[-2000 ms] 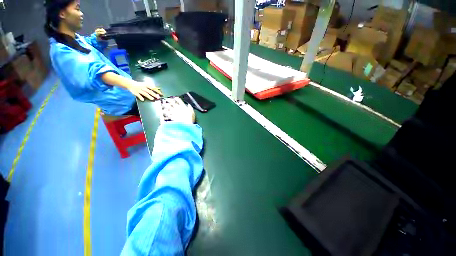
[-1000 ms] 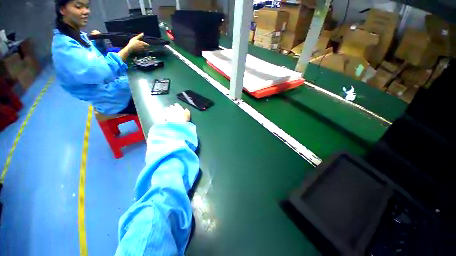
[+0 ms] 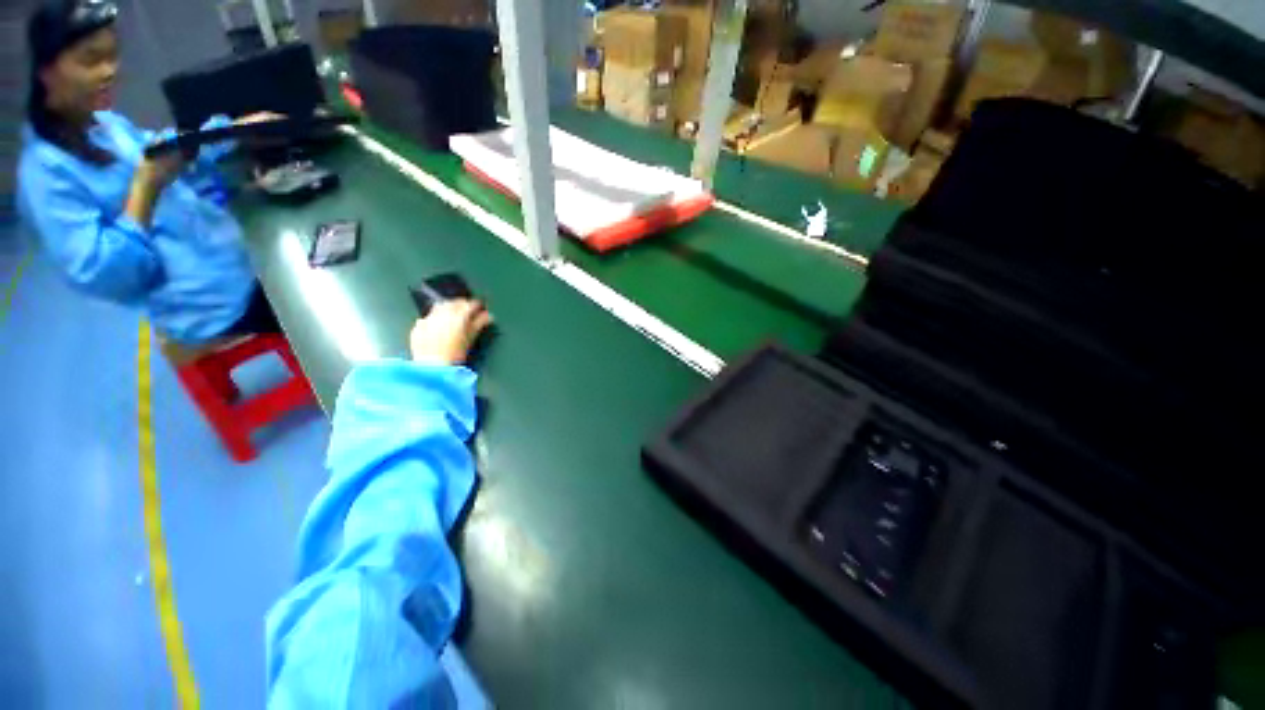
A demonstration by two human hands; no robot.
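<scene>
My left hand point(image 3: 451, 333), in a blue sleeve, reaches far along the green bench. Its fingers close over the near end of a dark phone screen point(image 3: 441, 287) and hide that end. Whether the screen is lifted off the bench cannot be told. A second phone screen point(image 3: 334, 241) lies on the bench farther off. A black foam tray point(image 3: 777, 402) is at the lower right; one pocket holds a phone screen point(image 3: 877, 511) with small metallic details facing up. My right hand is out of the picture.
Stacked black foam trays point(image 3: 1068, 278) stand behind the tray in use. A white post point(image 3: 529, 139) rises beyond my hand, beside a red-edged tray point(image 3: 597, 194). A person in blue on a red stool point(image 3: 247, 395) holds a dark tray.
The view has turned right, showing more of the foam tray. My left hand has moved from beside the nearer phone screen onto it. The other person's dark tray is still held up.
</scene>
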